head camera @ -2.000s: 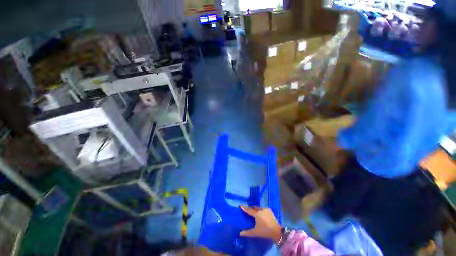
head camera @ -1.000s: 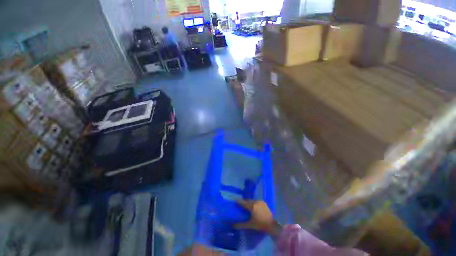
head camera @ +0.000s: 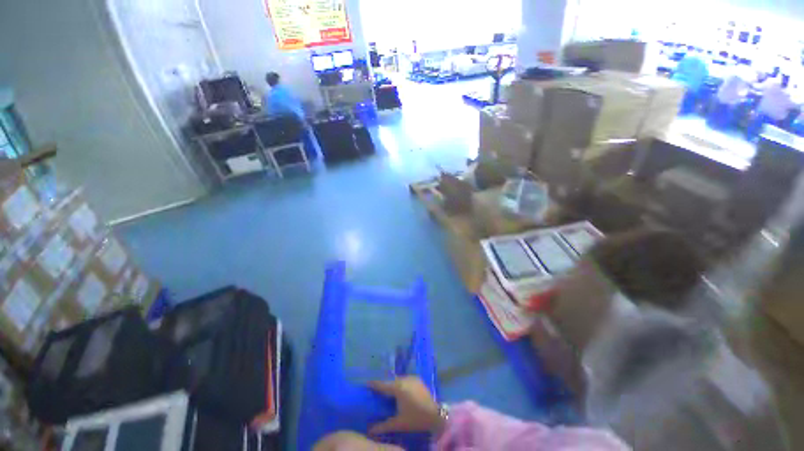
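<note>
A bright blue plastic stool [head camera: 337, 388] is in front of me at the bottom centre, its open legs pointing forward. My right hand [head camera: 410, 410], in a pink sleeve with a band at the wrist, comes from the right and grips the stool's near part. A small dark shape shows inside the leg frame just beyond the fingers; I cannot tell what it is. My left hand [head camera: 354, 442] shows only as a blurred bit of skin at the bottom edge, against the stool; its fingers and grip are hidden.
Black stacked trays [head camera: 216, 348] and labelled cartons [head camera: 53, 255] stand at left. At right are white-framed panels [head camera: 542, 255] on a blue pallet, large cartons [head camera: 586, 123] and a blurred person in pale clothing [head camera: 674, 374]. A person in blue [head camera: 284, 104] is ahead near desks.
The view has moved forward along the aisle and past the wrapped carton stack. The stool is still held and sits further left in view. The pale-clothed person has come into view at right.
</note>
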